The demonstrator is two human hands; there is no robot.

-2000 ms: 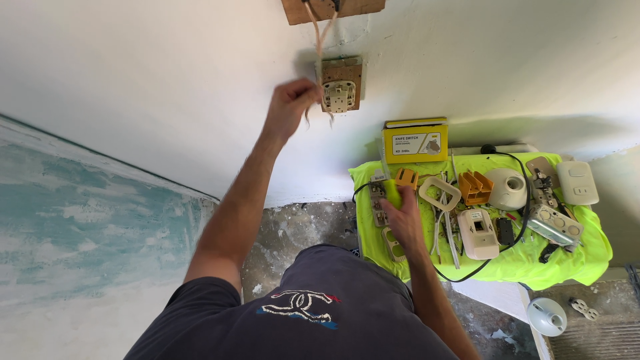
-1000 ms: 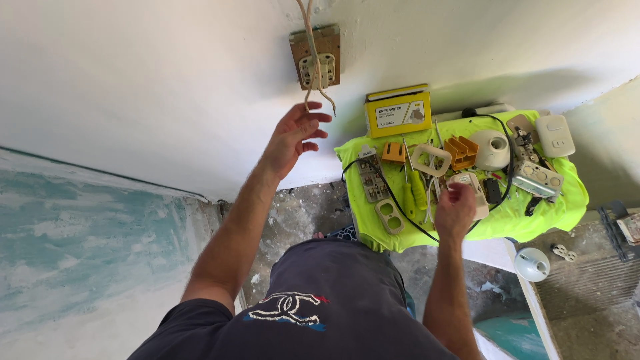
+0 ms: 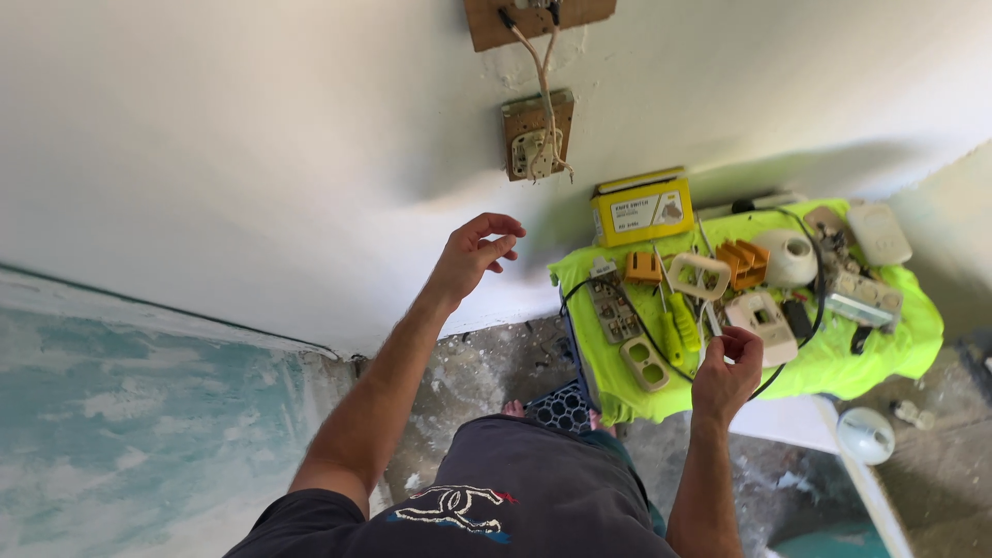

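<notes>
My left hand hangs in the air before the white wall, fingers curled and apart, with nothing visible in it. Above it an electrical outlet sits on a wooden block, and a two-strand wire with loose ends hangs over it. My right hand is over the near edge of the cloth; its thumb and fingertips are around the end of a slim pale tool, whose kind I cannot tell. Two green-handled screwdrivers lie left of that hand, and a white device housing lies to its right.
A bright yellow-green cloth bears a yellow knife switch box, orange plastic parts, a beige frame, an exposed socket strip, a beige cover plate and a black cable. A round white fixture is lower right.
My left hand has come away from the wire ends, which hang at the outlet. My right hand, over the white housing a second ago, is now to its left. The green screwdriver it held earlier lies on the cloth.
</notes>
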